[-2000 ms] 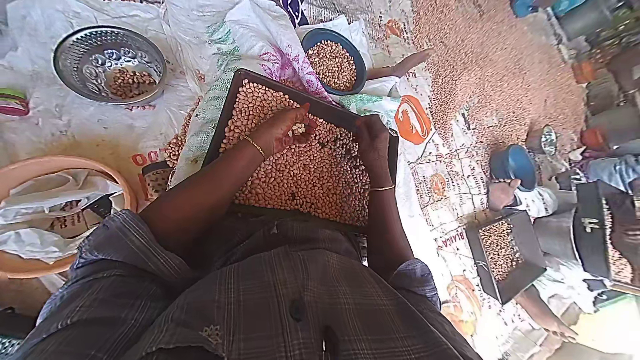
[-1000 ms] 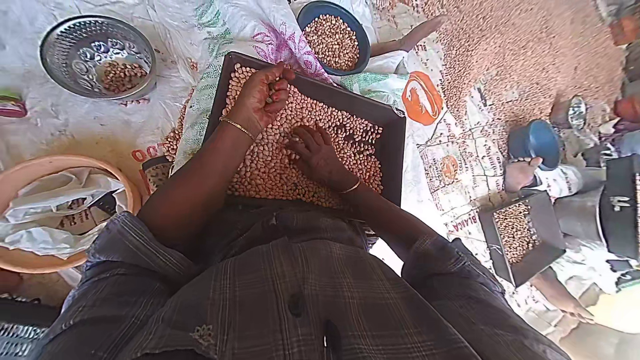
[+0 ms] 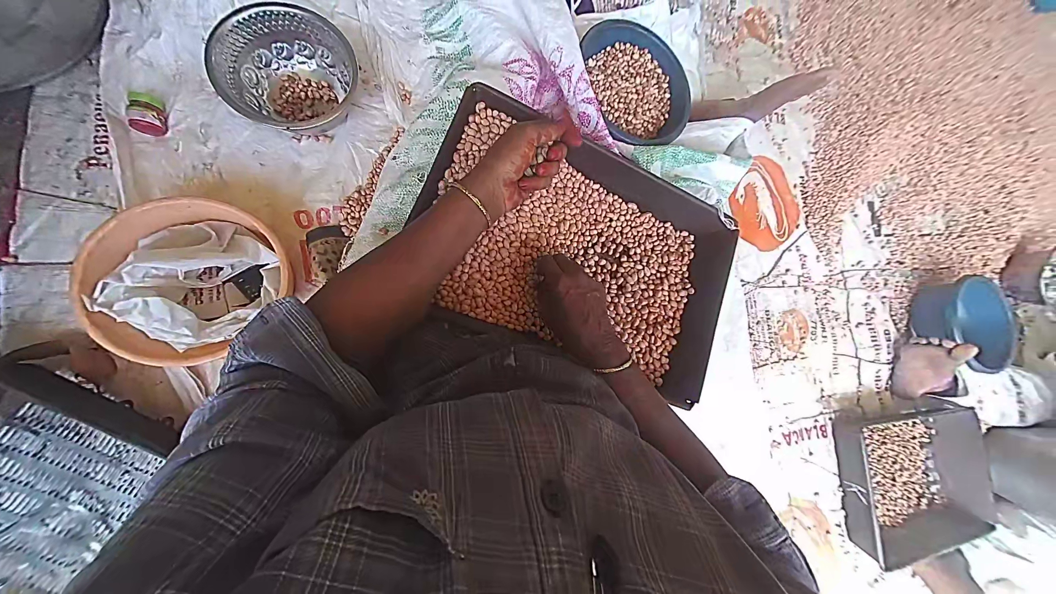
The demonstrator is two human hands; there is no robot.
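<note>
A dark rectangular tray [image 3: 709, 305] lies tilted across my lap, spread with pinkish-brown kernels [image 3: 610, 206] that look like peanuts. Above its upper left part is my left hand [image 3: 524, 165], fingers curled around a few pale kernels. My right hand [image 3: 573, 305] rests low in the tray, back upward, its bent fingertips against the kernels; whether it holds any is hidden. Some darker kernels lie just right of it. A blue bowl [image 3: 681, 99] of kernels stands beyond the tray, and a perforated metal colander [image 3: 219, 58] with a small heap of them is at the upper left.
An orange-brown basin [image 3: 82, 289] holding white sacking stands at left, near a small green-lidded jar [image 3: 147, 114]. Printed sacks cover the floor, with many kernels [image 3: 932, 124] spread at upper right. Another person's hand [image 3: 928, 367] is by a blue container [image 3: 986, 322], above a second tray [image 3: 932, 540].
My right hand first held the tray's right edge, then moved in onto the kernels, where it is now a little lower. My left hand stays over the tray's upper left part.
</note>
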